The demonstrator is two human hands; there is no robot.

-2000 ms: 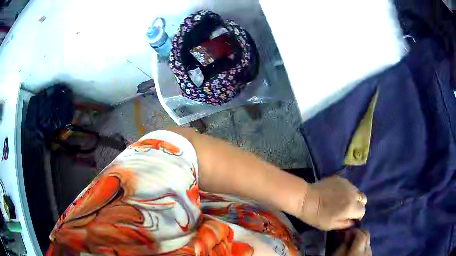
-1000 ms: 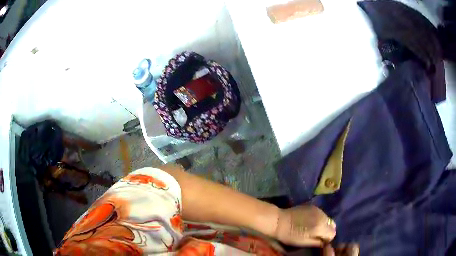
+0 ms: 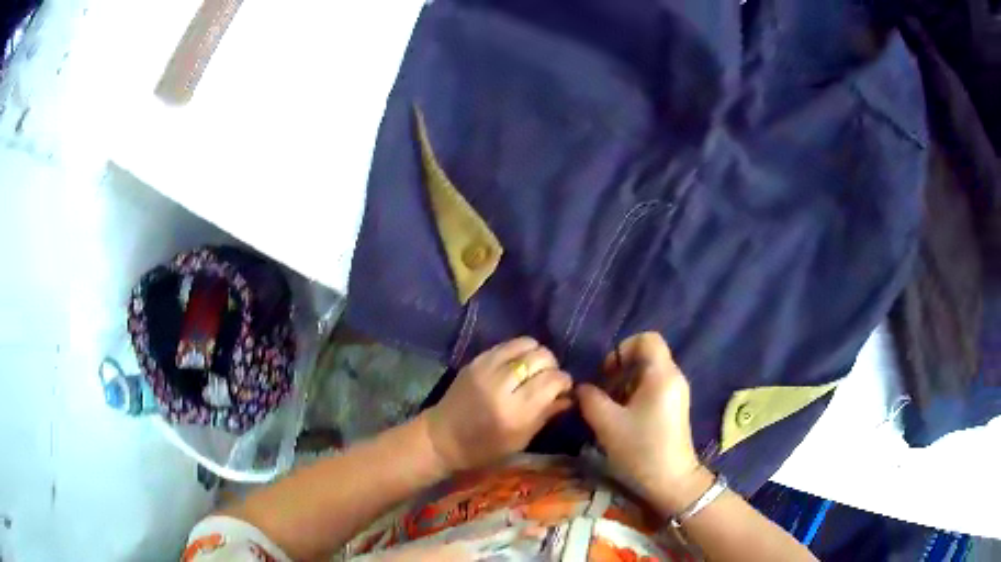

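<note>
A dark blue garment with pale topstitching lies spread in front of me. Two pointed flaps show mustard-tan facings, one at the left and one at the lower right, each with a round button. My left hand, with a ring, grips the garment's near edge at the centre. My right hand, with a bracelet, is close beside it, fingers bent at the same edge. A small dark tip shows at the right hand's fingers; I cannot tell what it is.
A flat brown strip lies on the white table at the upper left. A floral-edged bag and a blue bottle are at the left. Another dark garment lies at the right. Striped blue cloth shows at the lower right.
The view has swung right, so the garment now fills the centre and the bag sits at the left. Both hands show fully, and the second flap and the right forearm have come into view.
</note>
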